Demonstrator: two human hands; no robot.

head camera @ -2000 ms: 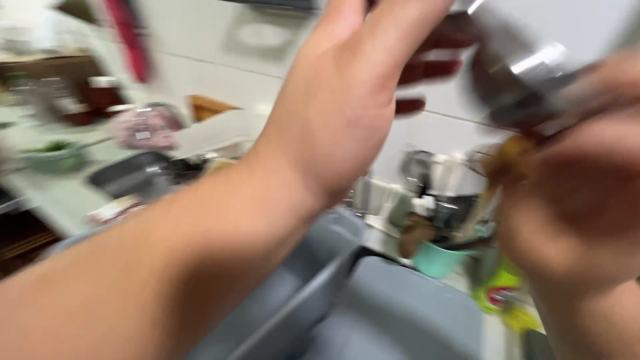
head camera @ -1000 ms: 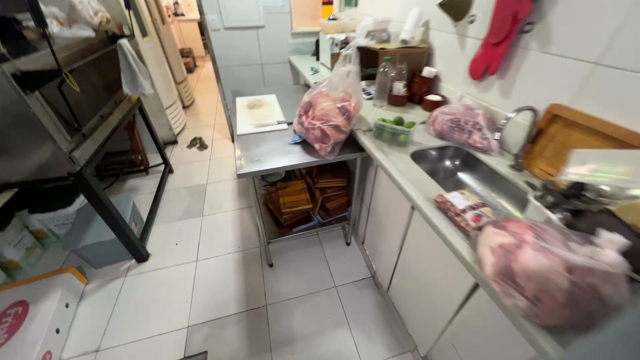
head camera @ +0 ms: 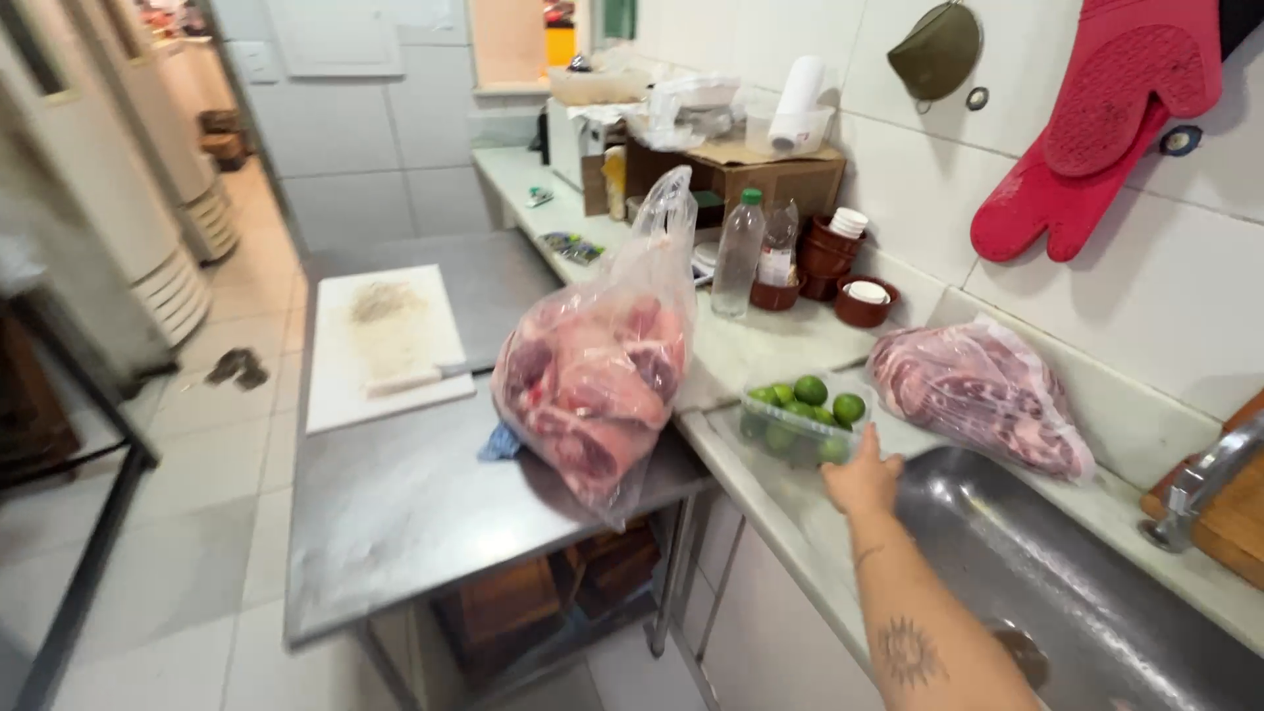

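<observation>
My right hand (head camera: 864, 474) reaches in from the lower right to the near right corner of a clear plastic container (head camera: 785, 446). The container stands on the counter and holds several green limes (head camera: 810, 390). My fingers are at its rim; whether they grip it is hard to tell. My left hand is out of view. Left of the container, a tied clear bag of raw meat (head camera: 602, 385) rests upright on a steel table. Another bag of raw meat (head camera: 978, 395) lies behind the sink, to the right of the limes.
A white cutting board (head camera: 385, 341) with a knife (head camera: 415, 378) on it lies on the steel table (head camera: 395, 533). The steel sink (head camera: 1037, 553) and its tap (head camera: 1200, 484) are at right. Plastic bottles (head camera: 739, 257), brown bowls (head camera: 866, 304) and a cardboard box (head camera: 790, 183) stand farther back.
The view has swung left and moved closer to the steel table and limes. My right hand, absent one second ago, now reaches the lime container. The metallic object held two seconds ago is no longer seen.
</observation>
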